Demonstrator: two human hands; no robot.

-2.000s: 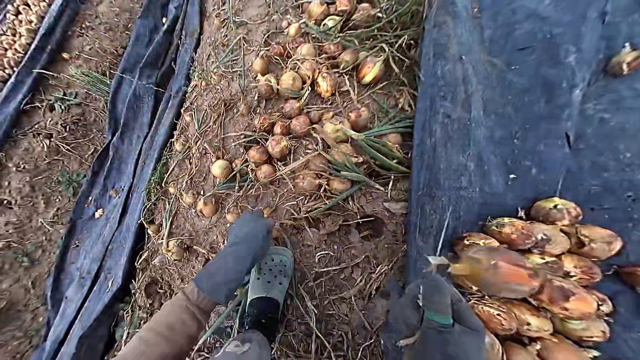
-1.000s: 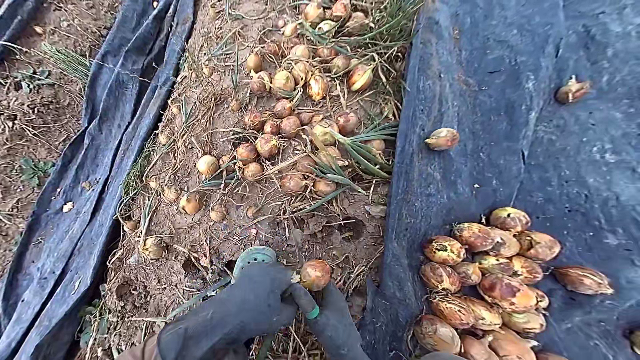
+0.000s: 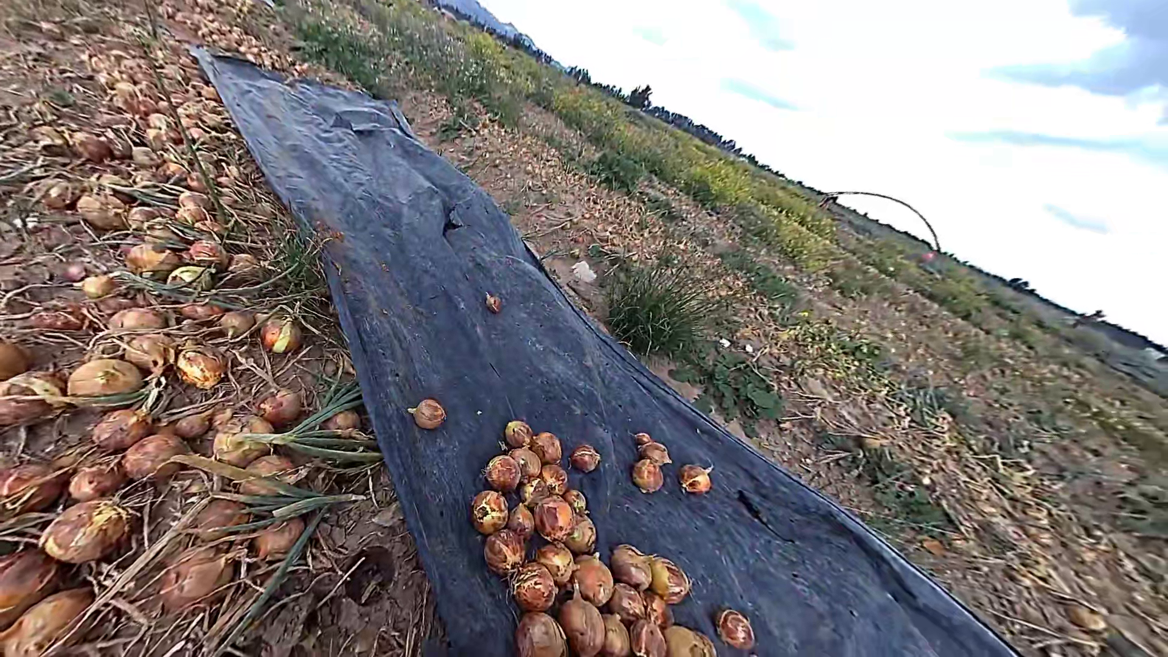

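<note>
Neither my left hand nor my right hand shows in the head view now. A pile of brown onions [image 3: 554,518] lies on a strip of black ground-cover fabric [image 3: 411,246] at the lower middle. Apart from the pile, a single onion [image 3: 427,413] rests near the fabric's left edge, and a smaller onion [image 3: 494,303] lies farther up the strip. To the pile's right are a few loose onions [image 3: 694,479]. Many more onions [image 3: 105,377] lie on the soil at the left, some with green tops [image 3: 319,443].
Dry stalks and soil border the fabric on both sides. Right of the strip grow a grass tuft [image 3: 657,310] and low weeds [image 3: 744,392]. A small tear [image 3: 452,219] marks the fabric. Beyond are yellow-flowering plants [image 3: 721,182] and a thin curved hoop [image 3: 885,194].
The view has swung up and tilted toward the field and sky. Both hands, seen together at an onion one second ago, are out of view.
</note>
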